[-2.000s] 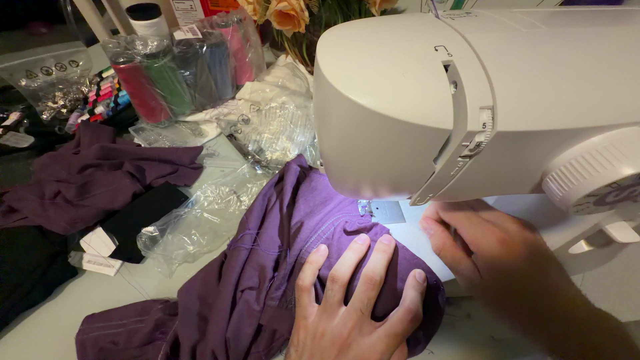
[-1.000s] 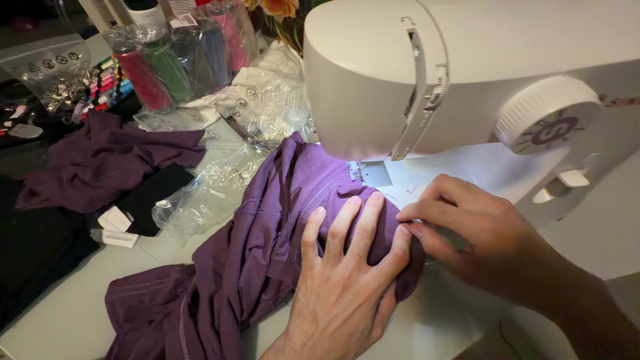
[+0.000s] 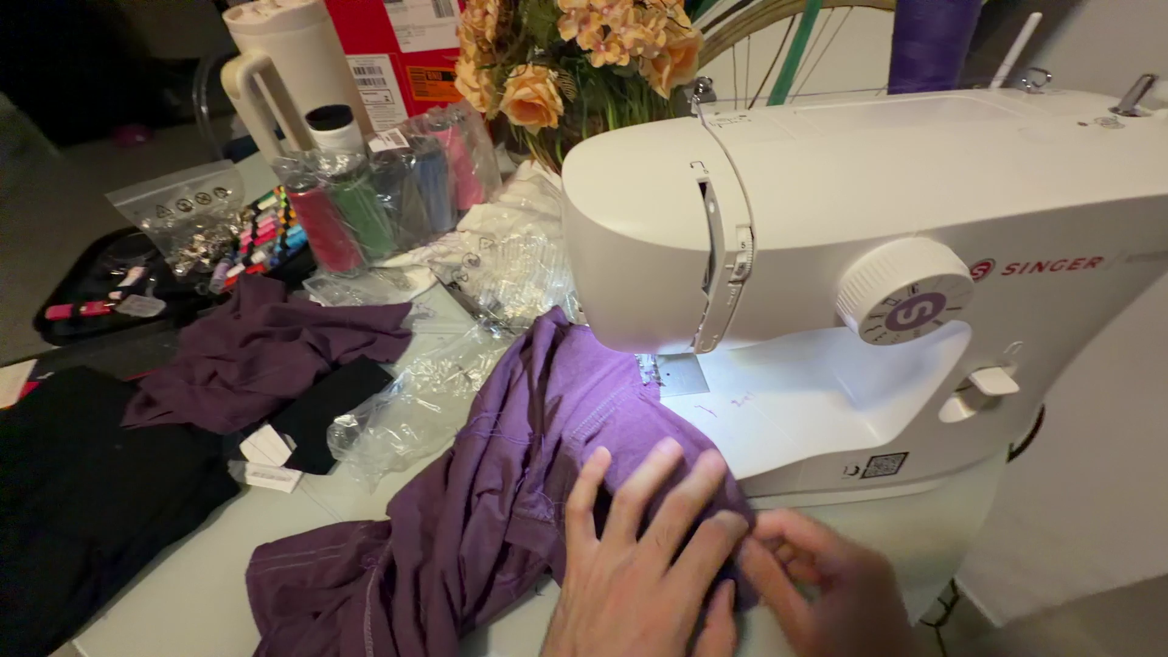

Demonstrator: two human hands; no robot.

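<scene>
A white Singer sewing machine (image 3: 803, 201) stands on the right, its lamp lighting the metal needle plate (image 3: 684, 374). Purple fabric (image 3: 511, 456) with stitched seams runs from the presser foot (image 3: 648, 370) down to the lower left. My left hand (image 3: 648, 547) lies spread on this fabric, in front of the machine's bed, its fingers pointing up. Close beside it, my right hand (image 3: 812, 575) pinches the fabric's right edge between thumb and fingers; it is partly blurred. The needle is not clearly visible.
Left of the machine lie clear plastic packaging (image 3: 411, 411), another purple cloth (image 3: 265, 351) and black fabric (image 3: 100, 484). Behind are bagged thread spools (image 3: 365, 210), a cream tumbler (image 3: 292, 64), orange flowers (image 3: 534, 96) and a black tray (image 3: 91, 283) with small supplies.
My right hand has moved from beside the needle plate to the fabric's edge, then down and toward me with it. My left hand stays on the fabric. The view has shifted, showing more behind the machine.
</scene>
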